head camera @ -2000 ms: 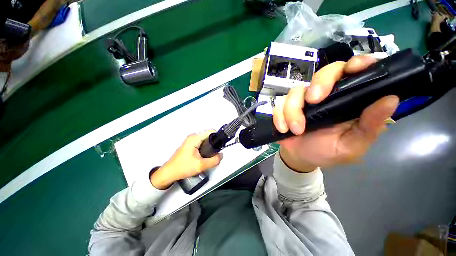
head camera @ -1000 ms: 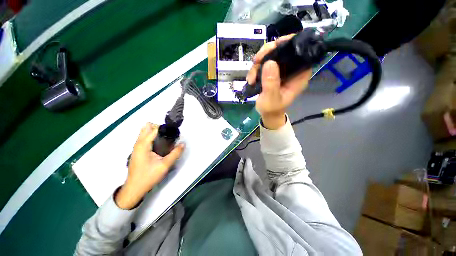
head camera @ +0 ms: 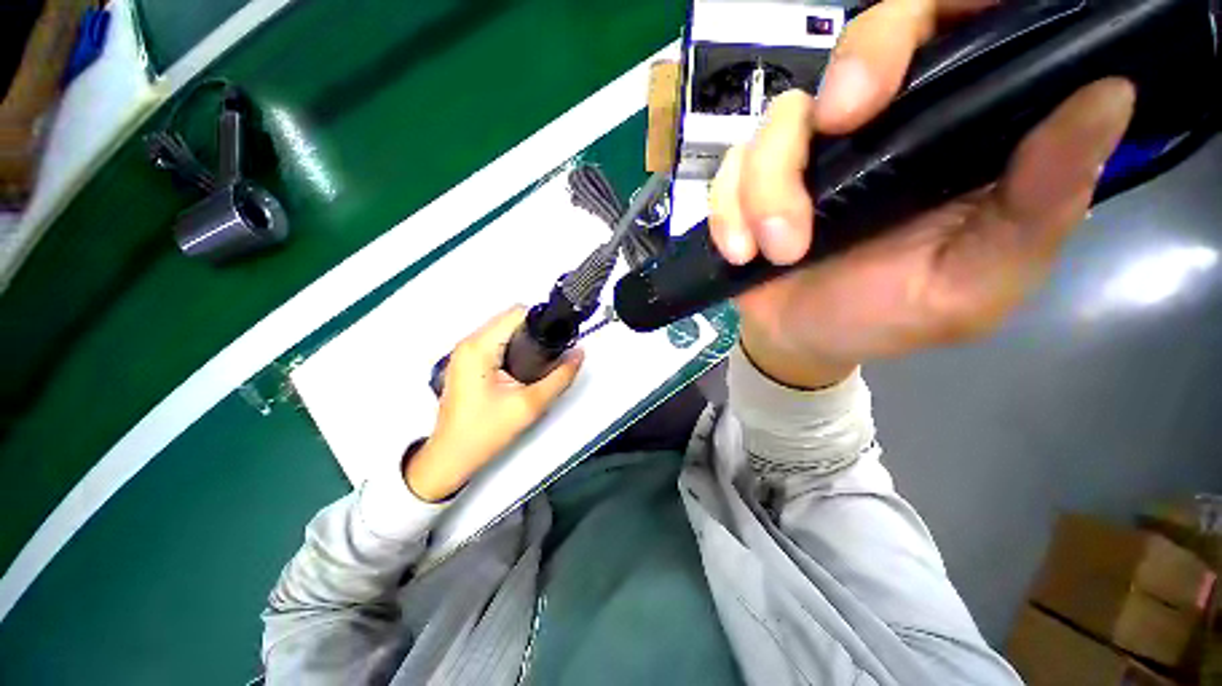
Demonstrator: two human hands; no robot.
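Note:
My left hand (head camera: 485, 391) grips a dark dryer handle (head camera: 539, 343) over the white work pad (head camera: 402, 362); the dryer's barrel is mostly hidden below the fist. The ribbed strain relief (head camera: 586, 279) points up and right, to the bundled power cord (head camera: 603, 201) on the pad. My right hand (head camera: 871, 268) holds the thick black electric screwdriver (head camera: 858, 188), large and close to the camera. Its thin bit (head camera: 599, 322) reaches the cord end of the handle; exact contact is too small to tell.
The screw feeder (head camera: 759, 81) stands behind my right hand, with a tan block (head camera: 662, 118) beside it. Another hair dryer (head camera: 232, 215) lies on the green line at the upper left. A person's arm shows at the far upper left. Cardboard boxes (head camera: 1092, 590) are on the grey floor.
Compared with one second ago, the screwdriver has moved from the feeder to the handle's cord end, and the camera view has shifted. My left hand still grips the handle.

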